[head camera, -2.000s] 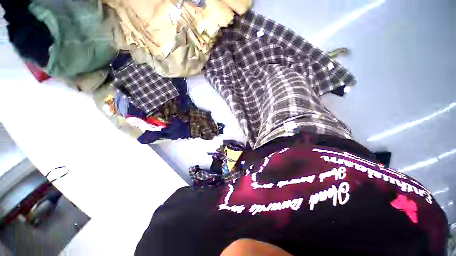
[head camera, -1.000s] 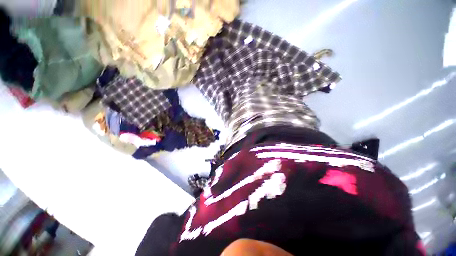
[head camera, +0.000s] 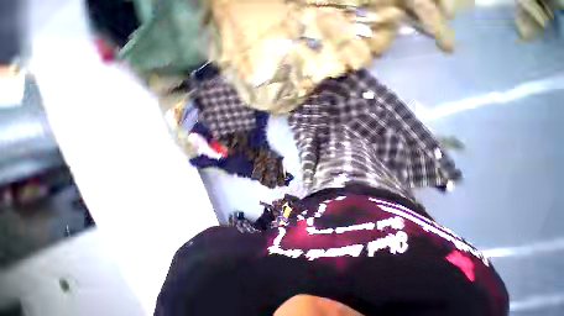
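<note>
Neither of my hands can be made out. A dark and white plaid cloth hangs or lies directly in front of my black and dark red printed shirt, which hides its near end. A smaller plaid piece lies to its left on a heap of navy, brown and red scraps. A large heap of khaki pieces sits just beyond the plaid cloth. The view is blurred.
A long white table runs along the left. Green cloth lies at the upper left beside a black piece. Small dark scraps lie at my shirt's left edge. Grey floor with pale lines shows on the right.
The view has swung, so the khaki heap, the scraps and the plaid cloth appear farther right and lower. The table now appears steeper. No hand has come into view.
</note>
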